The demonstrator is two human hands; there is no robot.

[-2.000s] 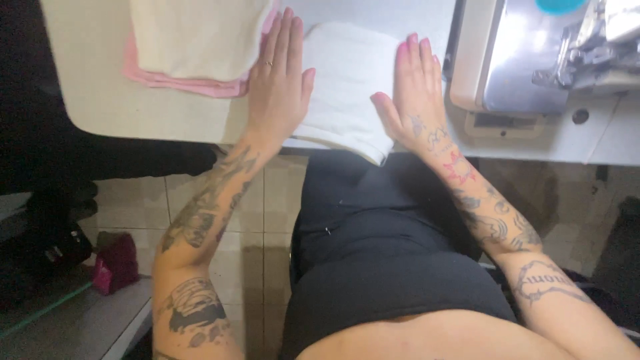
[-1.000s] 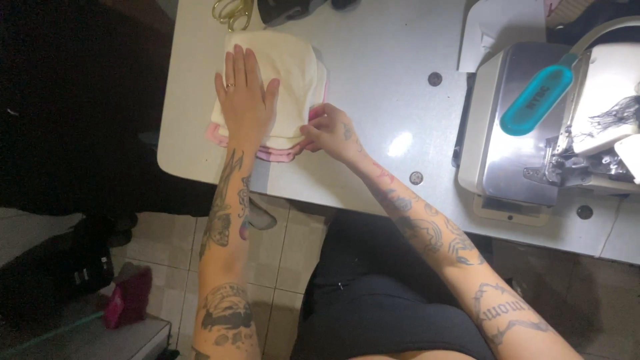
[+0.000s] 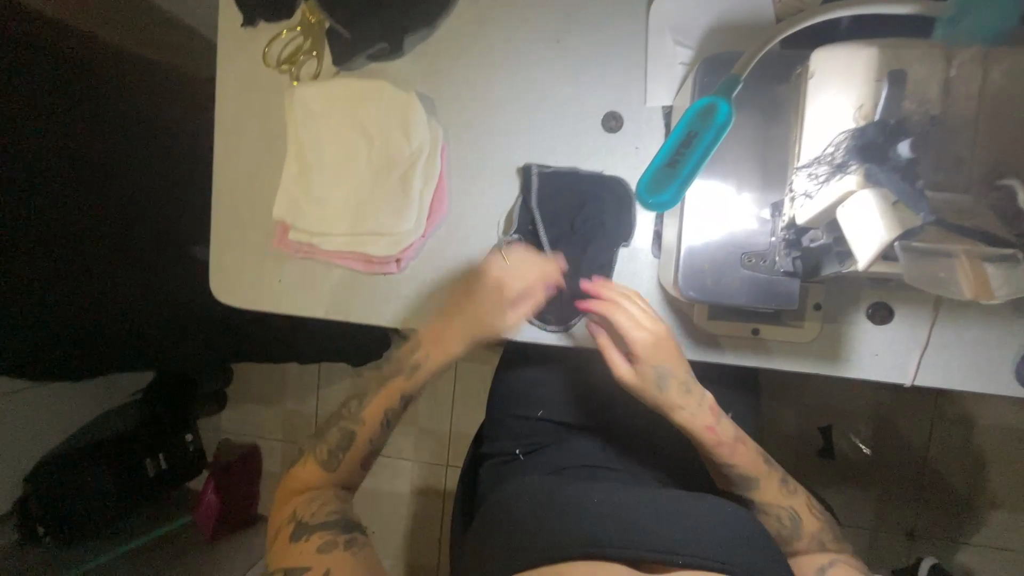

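Observation:
A dark fabric piece with pale overlock stitching along its edges [image 3: 588,208] lies on the table near its front edge. Over its lower left part is my left hand [image 3: 512,288], blurred, with bent fingers; whether it pinches the fabric is unclear. My right hand [image 3: 636,332] is at the lower right of the piece, its fingers apart and their tips at the cloth. To the left lies a stack of cream fabric pieces [image 3: 356,160], with pink fabric [image 3: 384,262] showing beneath.
Gold-handled scissors [image 3: 296,52] and dark cloth [image 3: 384,28] lie behind the stack. A sewing machine [image 3: 736,240] stands at the right, with a teal lamp head [image 3: 686,152] on a curved arm above its left side. The table's front edge [image 3: 800,372] runs close to my body.
Both hands have left the cream stack, where they were one second ago, and are now at the dark piece to its right. That piece was not in view in the earlier frames.

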